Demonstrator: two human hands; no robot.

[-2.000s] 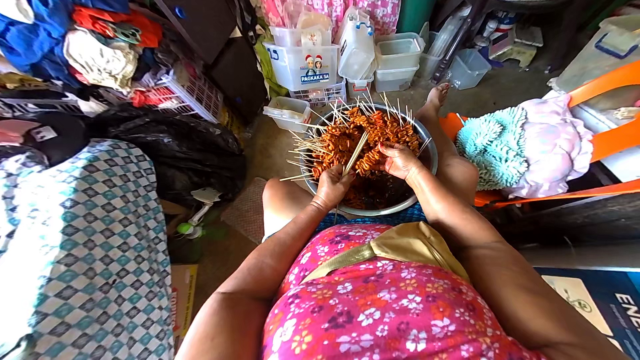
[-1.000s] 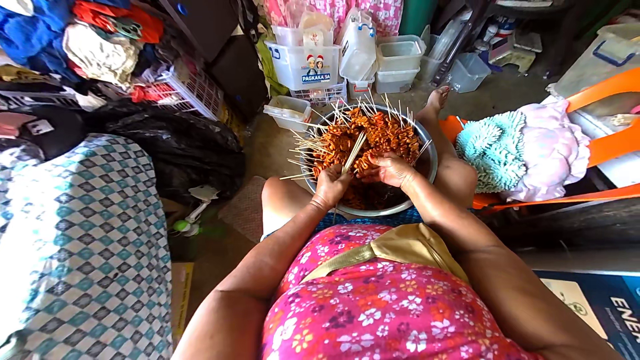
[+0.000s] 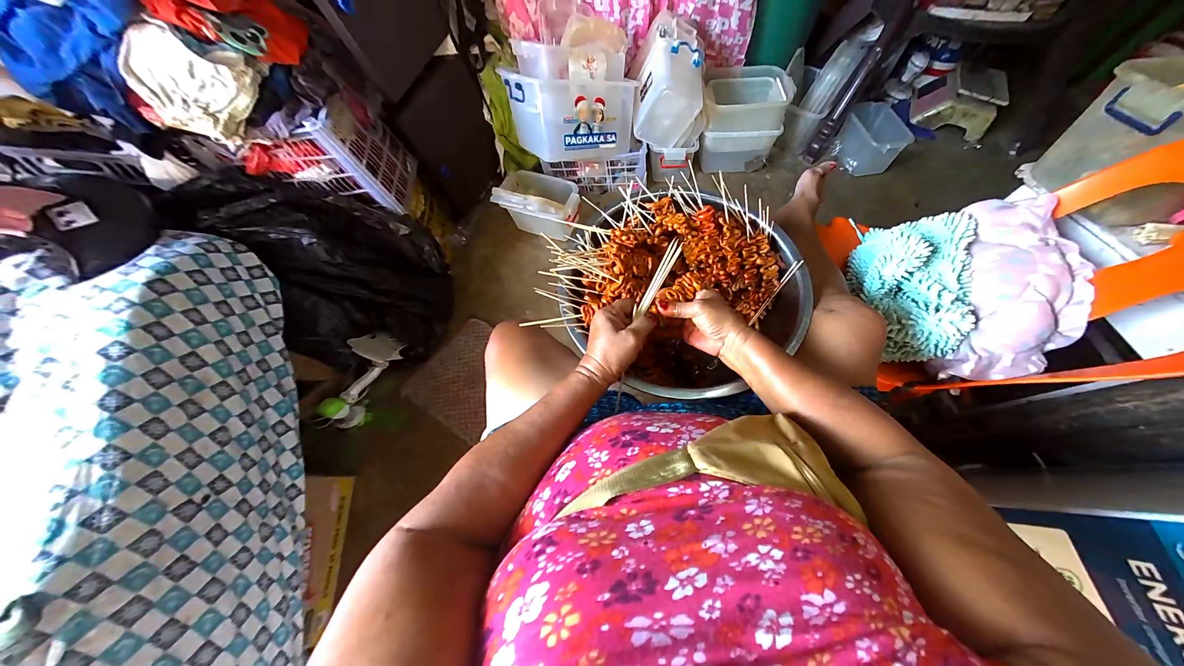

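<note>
A round metal basin [image 3: 807, 319] stands between my legs. Skewered, folded pieces of meat in red-orange sauce [image 3: 731, 264] fill its far part, with stick ends pointing out over the rim; dark liquid lies at the near side. My left hand [image 3: 618, 340] is closed around a bundle of bare bamboo skewers [image 3: 659, 276], which slants up over the meat. Just right of it, my right hand [image 3: 710, 322] has its fingertips on a piece of the sauced meat, close to the lower part of the bundle. Whether a stick runs through that piece is hidden.
Clear plastic containers [image 3: 745, 100] stand beyond the basin, with a small lidless-looking tub [image 3: 536, 203] at its far left. A black plastic bag [image 3: 361, 268] lies left. An orange chair [image 3: 1133, 180] with a teal shaggy cloth [image 3: 911, 287] is at right. A checkered cover [image 3: 176, 416] lies at left.
My right hand has moved slightly left and nearer to my left hand since two seconds ago. My left hand keeps its hold on the skewer bundle.
</note>
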